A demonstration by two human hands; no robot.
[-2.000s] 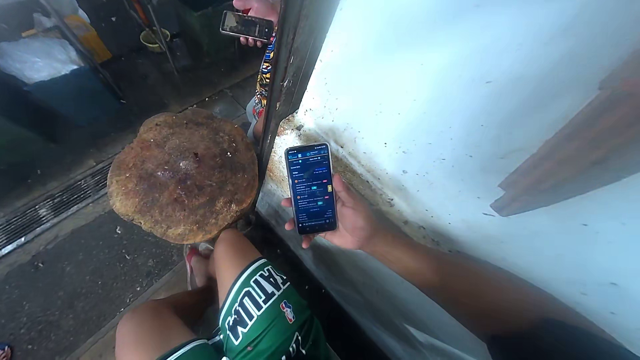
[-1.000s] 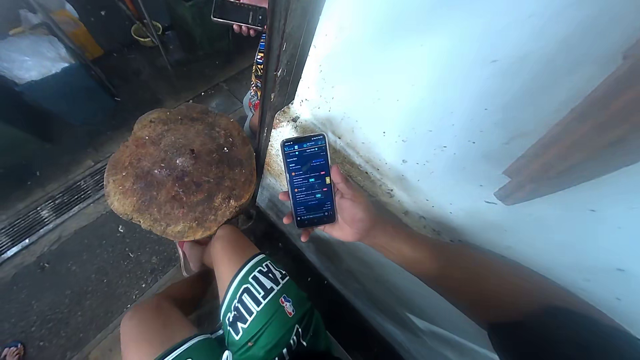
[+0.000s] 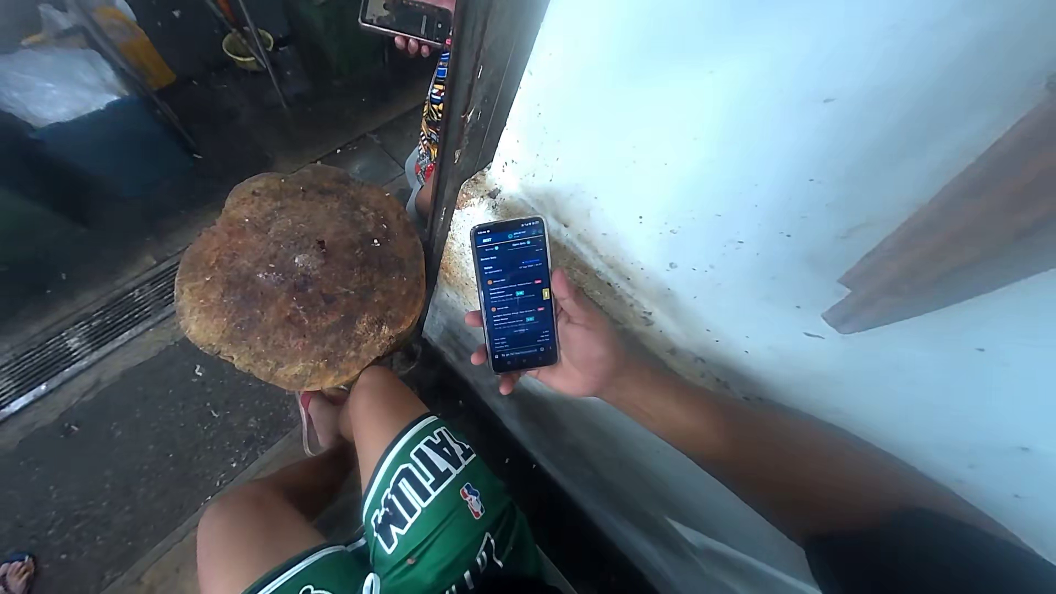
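Observation:
My right hand (image 3: 582, 342) reaches in from the lower right and is closed around a smartphone (image 3: 515, 293). The phone is upright with its lit screen facing me, showing a dark page with small text. My fingertips curl past its left edge and the palm lies behind and to its right. My left hand is out of view. To the left of the phone is a round, worn wooden block (image 3: 301, 276) with a rough edge, just beyond my knees and green shorts (image 3: 445, 503).
A stained white wall (image 3: 701, 165) fills the right side, with a brown wooden piece (image 3: 957, 223) across it. Behind a dark post (image 3: 462, 107), another person's hand (image 3: 412, 45) holds a phone. A floor drain grate (image 3: 91, 338), a yellow basin (image 3: 247, 49) and a plastic-covered blue container (image 3: 115, 144) are at left.
The other person's phone has shifted toward the upper edge of the view. My right hand keeps its hold on the smartphone.

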